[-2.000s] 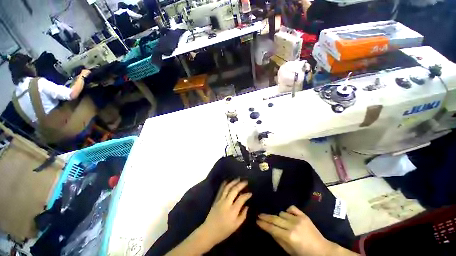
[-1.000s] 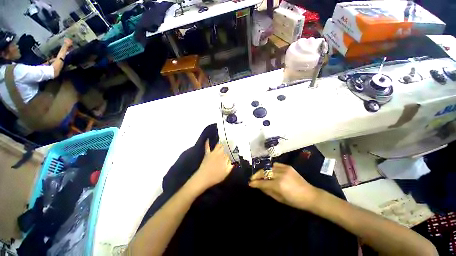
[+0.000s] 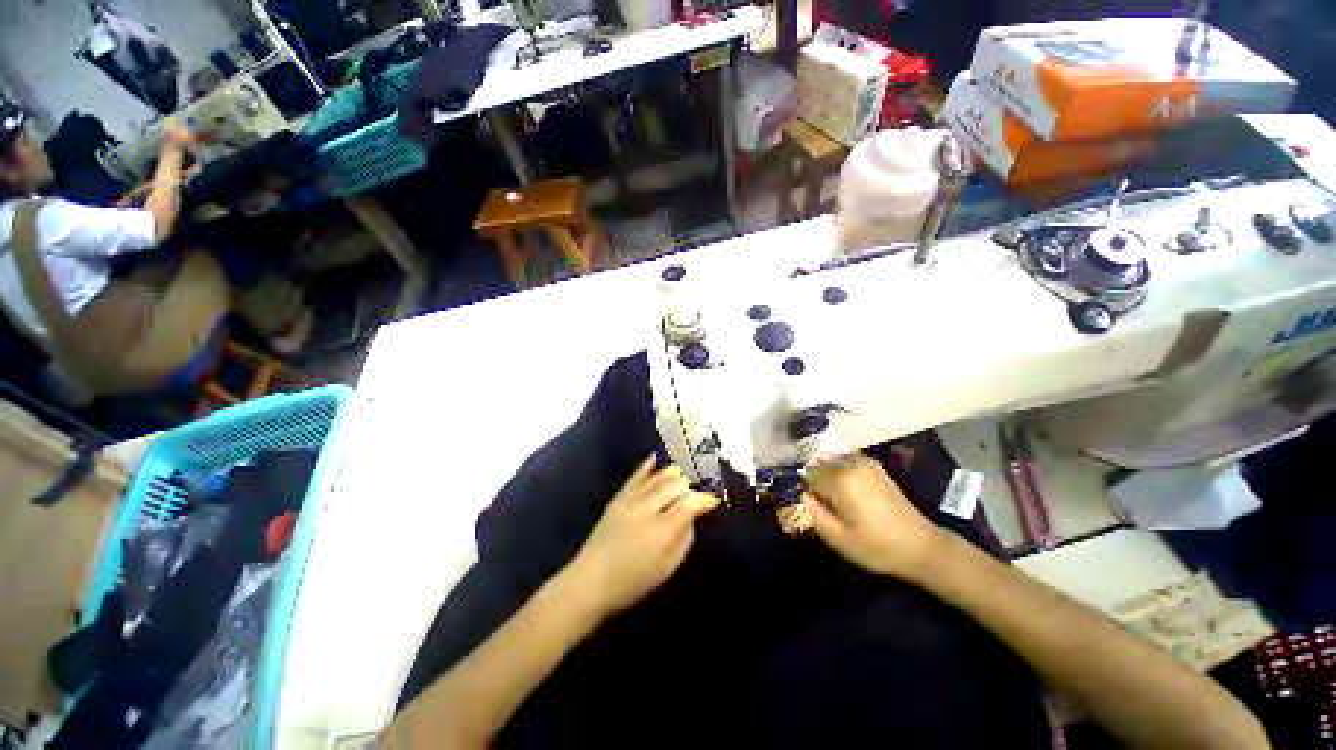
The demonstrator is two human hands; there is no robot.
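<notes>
A black garment piece point(image 3: 703, 645) covers the front of the sewing table and runs under the head of the white sewing machine point(image 3: 938, 352). The presser foot area point(image 3: 755, 484) sits on the cloth, its contact partly hidden. My left hand point(image 3: 642, 539) is just left of the foot, thumb and fingers pinched at the black cloth. My right hand point(image 3: 875, 516) is curled close against the right side of the foot; its fingertips are partly hidden, so its hold is unclear. A small white label point(image 3: 961, 494) lies on the cloth right of my right hand.
A turquoise basket point(image 3: 315, 484) with black pieces and clear plastic stands left of the table. Pinkish-red snips point(image 3: 1030, 491) and white paper point(image 3: 1190, 495) lie under the arm. Orange-white boxes point(image 3: 1114, 88) are behind. A person point(image 3: 103, 279) sits at another machine, far left.
Over two seconds, both hands have moved forward from the cloth to either side of the foot. Since one second ago, my left hand is slightly lower and my right hand has shifted slightly right.
</notes>
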